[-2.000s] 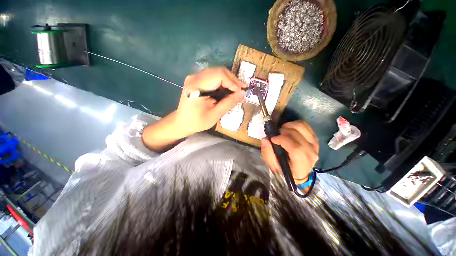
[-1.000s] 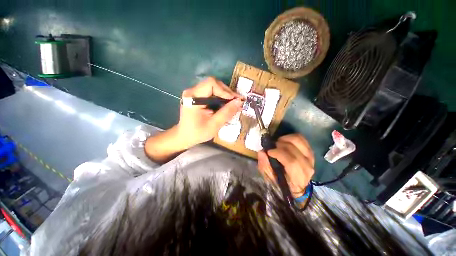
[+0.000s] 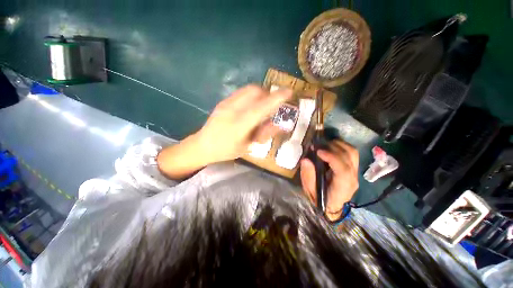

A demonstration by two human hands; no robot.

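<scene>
A small circuit board (image 3: 285, 117) with a white rim lies between white pads (image 3: 293, 146) on the tan work block (image 3: 274, 166). My left hand (image 3: 233, 126) is blurred at the block's left side, fingers at the board's left edge; what it holds is hidden. A thin solder wire (image 3: 154, 89) runs from the spool (image 3: 62, 62) to this hand. My right hand (image 3: 336, 171) is shut on the black soldering iron (image 3: 320, 169). The iron's metal tip (image 3: 319, 107) points away from me, right of the board and apart from it.
A round brown-rimmed bowl (image 3: 304, 50) with grainy silver fill stands beyond the block. A black fan (image 3: 402, 76) is at the right. A white-and-red piece (image 3: 381, 165) lies right of my right hand, with a pale tray (image 3: 460, 218) farther right. A light belt (image 3: 79, 126) is at the left.
The iron's tip has moved off the board to the right. My left hand has turned and spread over the block's left side; the black-and-white pen it held no longer shows.
</scene>
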